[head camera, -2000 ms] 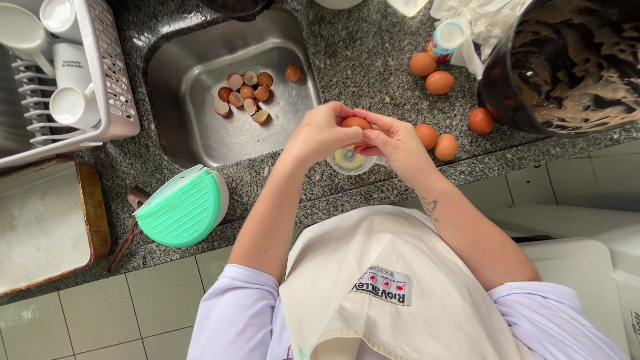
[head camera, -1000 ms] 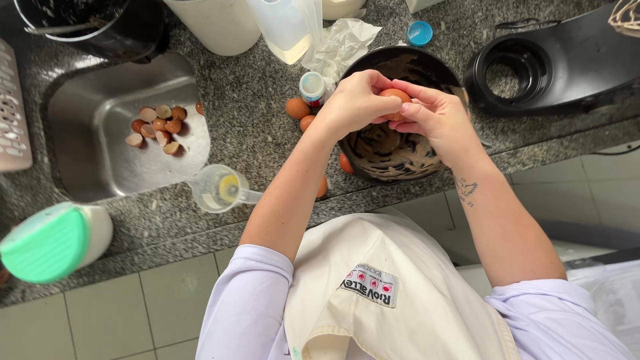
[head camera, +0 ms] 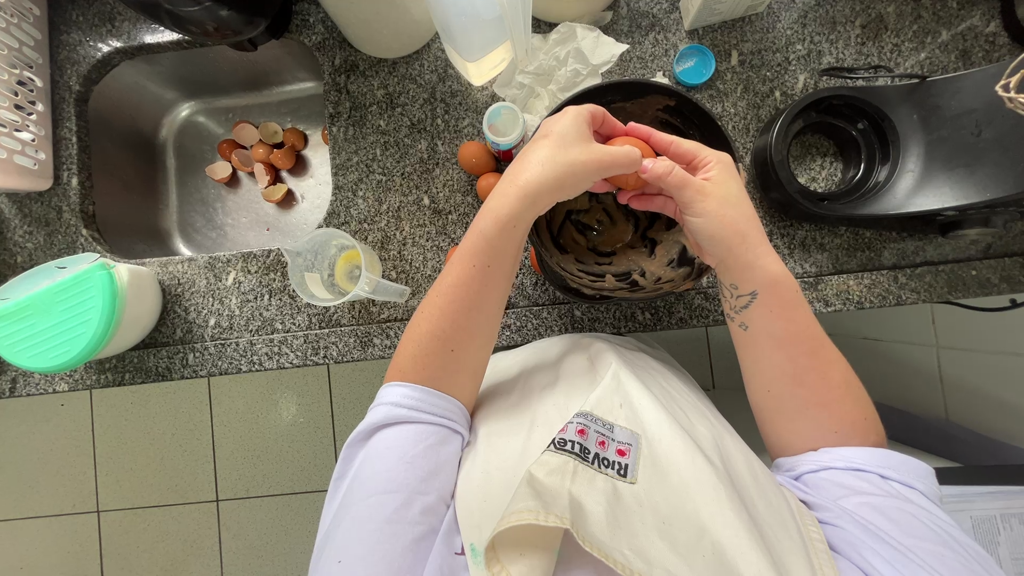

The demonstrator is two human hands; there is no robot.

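Note:
My left hand (head camera: 572, 156) and my right hand (head camera: 692, 188) grip one brown egg (head camera: 632, 160) between them, thumbs meeting on the shell. They are above a black mixing bowl (head camera: 624, 248) whose inside is coated with brown batter. Left of the bowl, brown eggs (head camera: 477, 158) lie on the counter by a small open jar (head camera: 505, 126); others are partly hidden by my left forearm and the bowl. A clear plastic measuring cup (head camera: 324, 268) with some yellow egg in it is at the sink's edge.
Broken eggshells (head camera: 262, 156) lie in the steel sink (head camera: 184, 200). A green-lidded container (head camera: 64, 312) is at the counter's left front. Behind the bowl are crumpled paper (head camera: 564, 64), a clear pitcher (head camera: 480, 40) and a blue cap (head camera: 694, 65). A black mixer base (head camera: 896, 152) stands right.
My two hands, with the egg between them, have moved right from over the measuring cup to over the black bowl. The view has shifted right.

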